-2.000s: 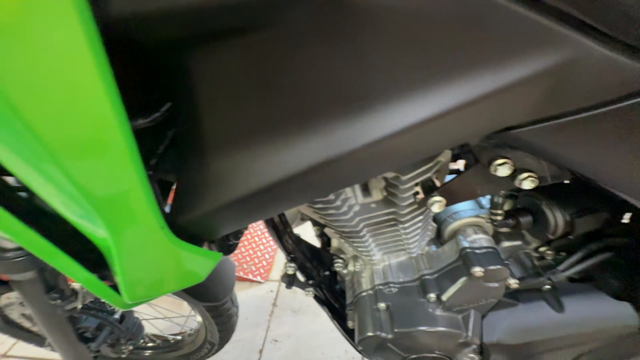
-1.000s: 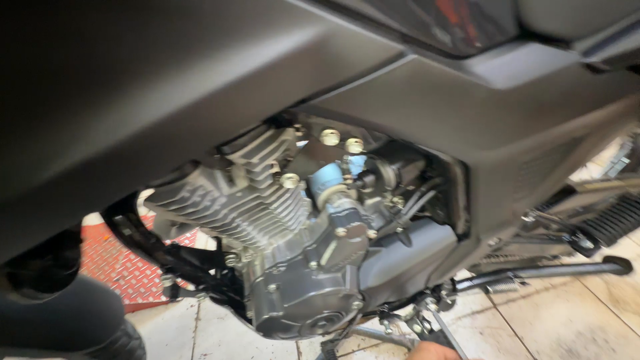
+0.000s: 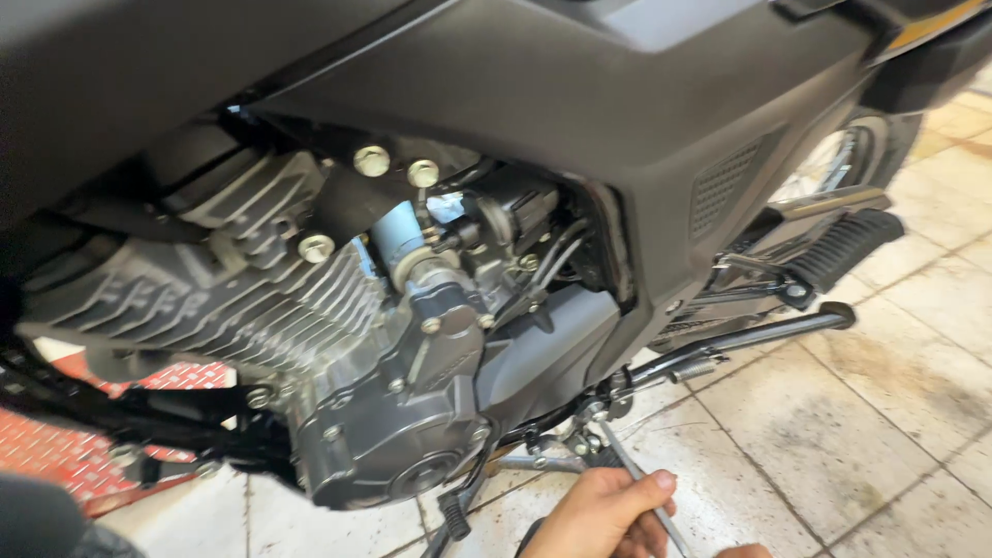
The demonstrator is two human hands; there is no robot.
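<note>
My left hand [image 3: 604, 511] enters from the bottom, its thumb and fingers closed around a slim metal rod-shaped tool [image 3: 632, 465]. The tool's upper end meets or lies close to a bolt [image 3: 594, 412] by the side stand pivot; exact contact is unclear. Only a sliver of my right hand [image 3: 742, 552] shows at the bottom edge, near the tool's lower part, so its grip is hidden. Above the hands is a motorcycle engine [image 3: 387, 434] with a finned cylinder [image 3: 256, 310]. A light blue piece [image 3: 399, 232] sits behind the engine cover. The gear lever [image 3: 455, 515] is left of my left hand.
The side stand [image 3: 744, 333] with its spring [image 3: 694, 370] extends right, below a rubber footrest [image 3: 845, 244]. Dark body panels [image 3: 542, 101] overhang the engine. A red patterned metal plate [image 3: 46, 449] lies on the stained tile floor [image 3: 775, 434] at left.
The view has swung toward the motorcycle's rear. A finger or part of a hand showed at the bottom a second ago; now my left hand is in view with the tool.
</note>
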